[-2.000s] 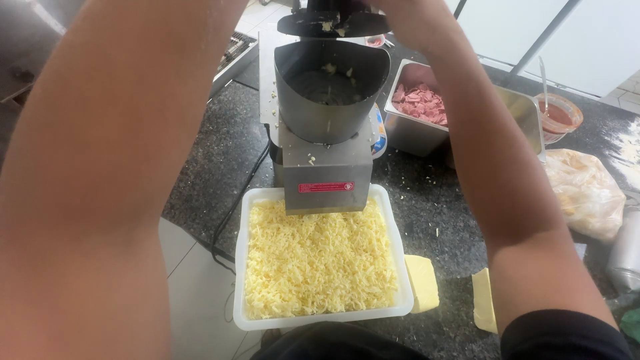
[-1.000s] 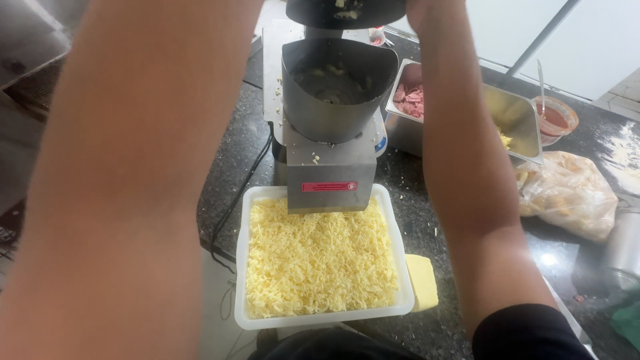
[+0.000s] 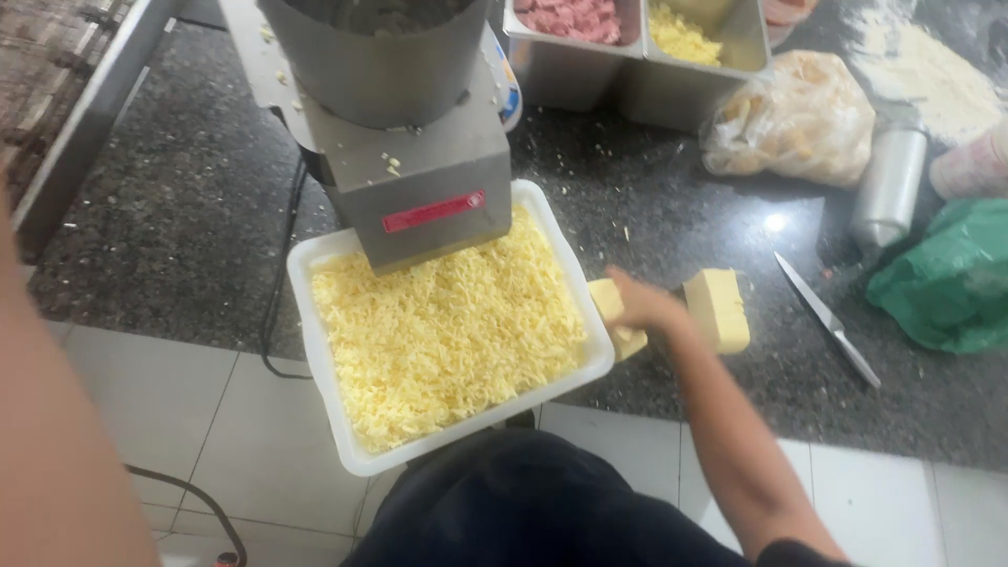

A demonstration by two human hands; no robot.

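Observation:
My right hand [image 3: 642,303] is on a block of yellow cheese [image 3: 628,343] beside the right wall of a white plastic tub; its fingers are blurred, so the grip is not clear. A second cheese block [image 3: 718,311] lies just right of my wrist. The tub [image 3: 465,421] is full of shredded cheese [image 3: 449,339] and sits under the outlet of a metal food-shredding machine [image 3: 429,181], whose round hopper [image 3: 386,71] is at the top. Only my left arm shows, at the left edge; the left hand is out of view.
Steel containers hold chopped pink meat [image 3: 571,20] and yellow shreds [image 3: 681,35]. A knife [image 3: 827,319], a plastic bag of food [image 3: 791,118], a metal cylinder [image 3: 894,185] and a green bag [image 3: 949,276] lie on the dark stone counter [image 3: 583,205]. A cord [image 3: 279,291] hangs at the counter's edge.
My right hand has come down from the top of the machine to the cheese block beside the tub. The view has shifted down and to the right.

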